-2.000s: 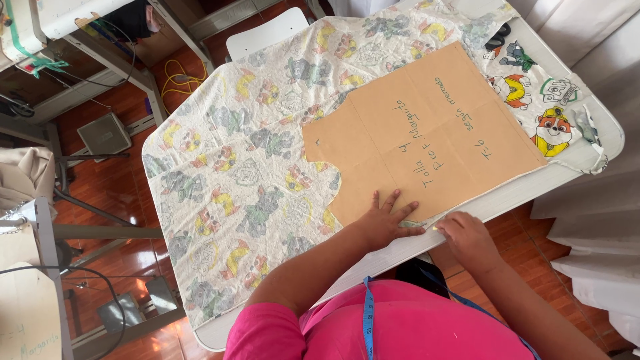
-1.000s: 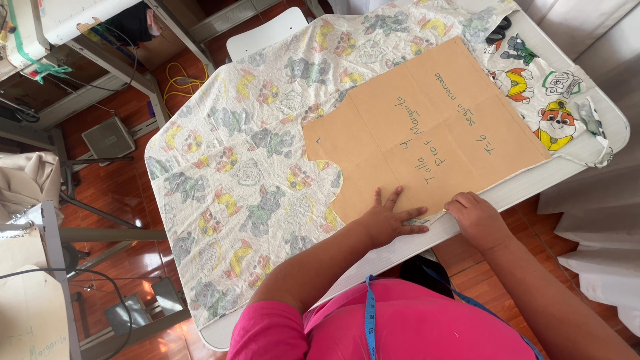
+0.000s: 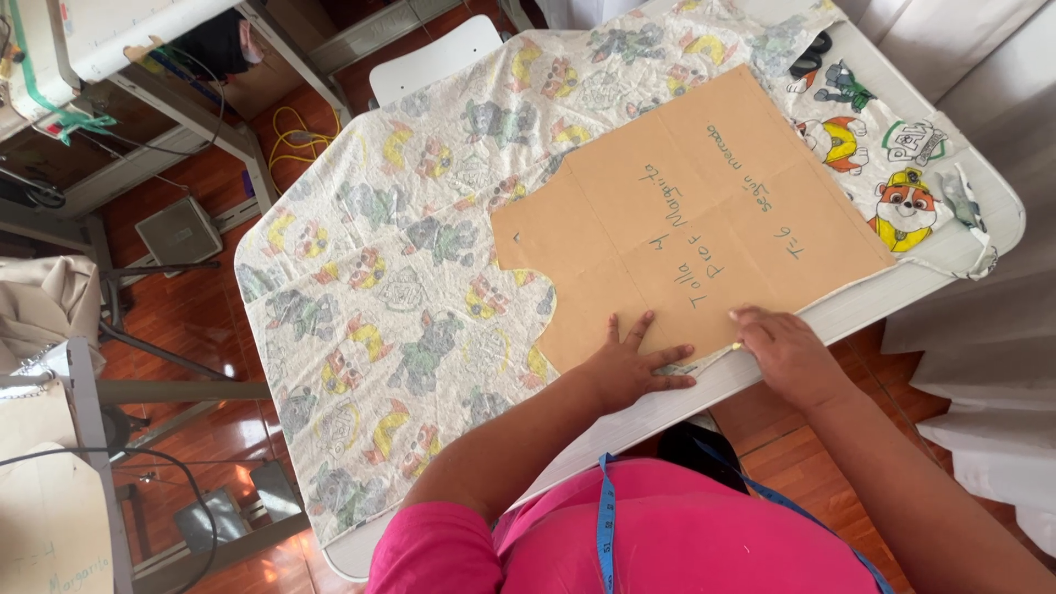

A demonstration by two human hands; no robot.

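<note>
A brown paper sewing pattern (image 3: 709, 206) bearing handwriting lies on thin white fabric printed with cartoon dogs (image 3: 396, 272), spread over a white table (image 3: 866, 305). My left hand (image 3: 635, 363) rests on the pattern's near edge with its fingers spread, holding nothing. To its right, my right hand (image 3: 780, 351) pinches the fabric's edge at the border of the pattern, thumb and fingers together. A blue measuring tape (image 3: 607, 524) hangs down over my pink top. Black scissor handles (image 3: 813, 54) show at the far right end, partly covered by fabric.
Behind the table stands a white chair (image 3: 433, 62). A yellow cord (image 3: 301, 136) lies on the tiled floor. Sewing tables with metal legs and a pedal (image 3: 177, 233) are at the left, and pale curtains (image 3: 973, 330) hang at the right.
The right hand has moved slightly along the pattern's near edge. The left hand stays on the pattern, fingers spread.
</note>
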